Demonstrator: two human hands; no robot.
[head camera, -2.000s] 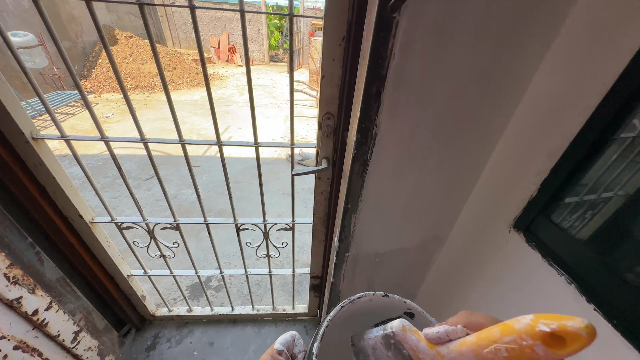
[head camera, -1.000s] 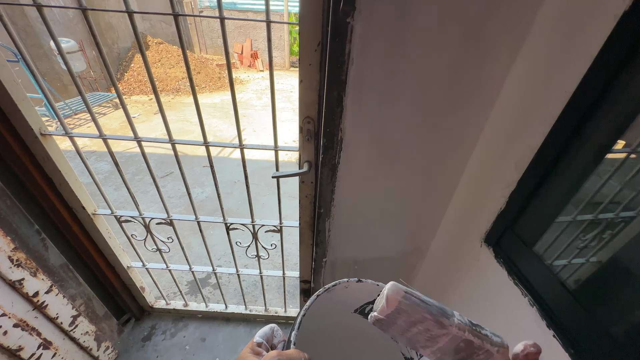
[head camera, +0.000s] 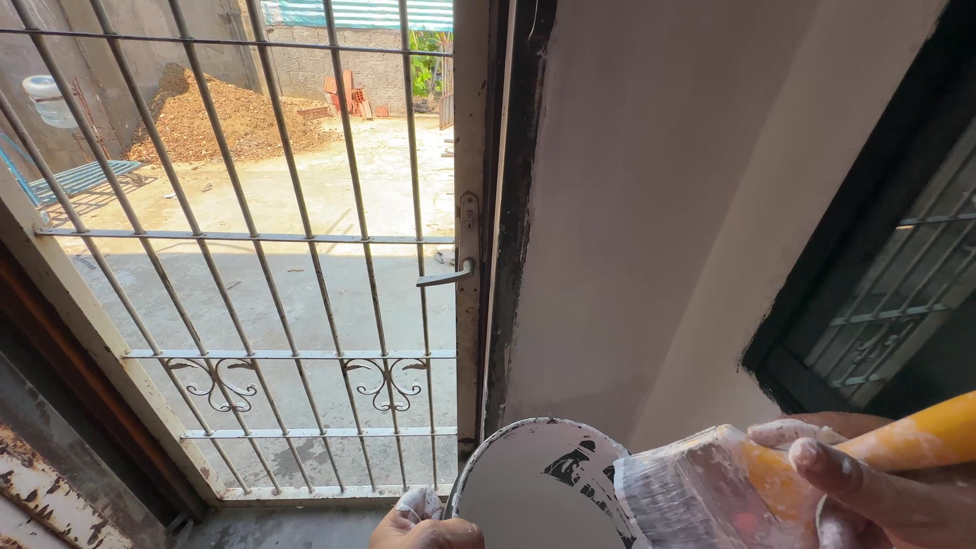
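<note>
My right hand (head camera: 877, 480) grips a wide paintbrush (head camera: 709, 484) with a yellow, paint-smeared handle. Its whitened bristles point left, over the right side of a round bucket (head camera: 488, 488). Inside the bucket is pale paint, and dark patches show on its inner wall. At the bucket's left rim, my left hand (head camera: 427, 522) is closed on the edge, its thumb coated in white. The lower part of the bucket is out of the frame.
A barred metal door (head camera: 339, 354) with a lever handle (head camera: 446, 276) stands ahead. Beyond it lie a dirt pile (head camera: 221, 122), red bricks (head camera: 352, 95) and a blue metal cart (head camera: 84, 181). A pale wall (head camera: 633, 213) and dark-framed window (head camera: 831, 252) are at right.
The brush has turned in my right hand: its handle pointed right two seconds ago, then its broad side showed over the bucket, and now its bristles face left. My left hand stays at the rim.
</note>
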